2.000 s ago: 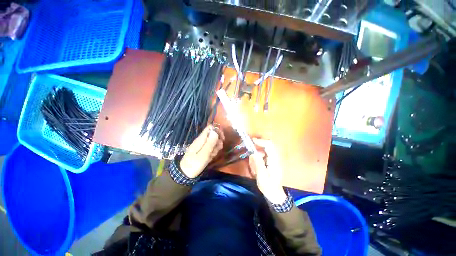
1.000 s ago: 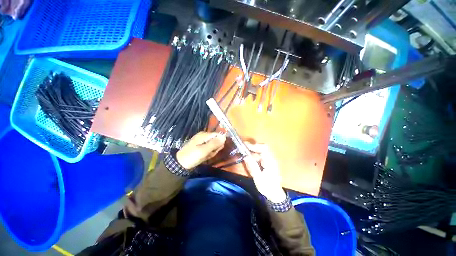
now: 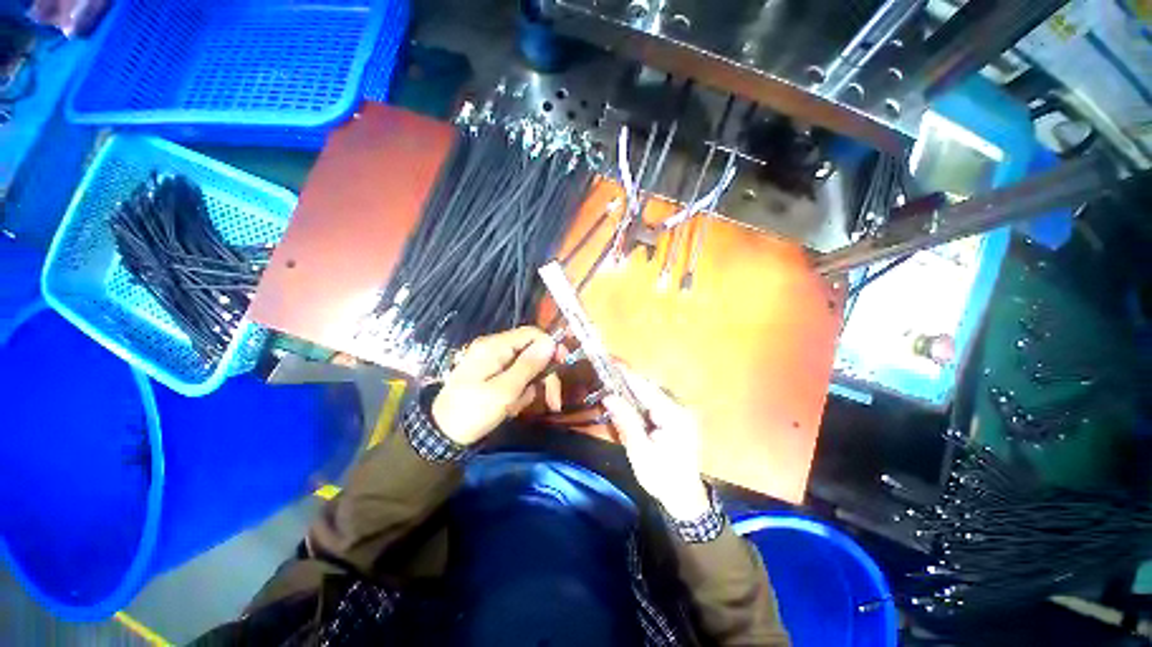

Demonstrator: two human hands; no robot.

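My right hand holds the lower end of a narrow silver loading bar, which slants up and left over the orange-brown work board. My left hand has its fingers pinched on a cable end fitting at the bar's left side. Short dark cable lengths show between the hands; how they sit in the bar is too blurred to tell. A wide cable bundle with silvery ends lies on the board's left part. Pliers with pale handles lie open in a V at the board's machine edge.
A light-blue basket holding cables and a deep-blue basket are at left. Blue tubs stand at lower left and lower right. Steel press plates are beyond the board. A dark bar and a cable heap are at right.
The left hand has moved right, closer against the bar, and its fingers have changed position. The right hand still holds the bar. The whole view has shifted slightly.
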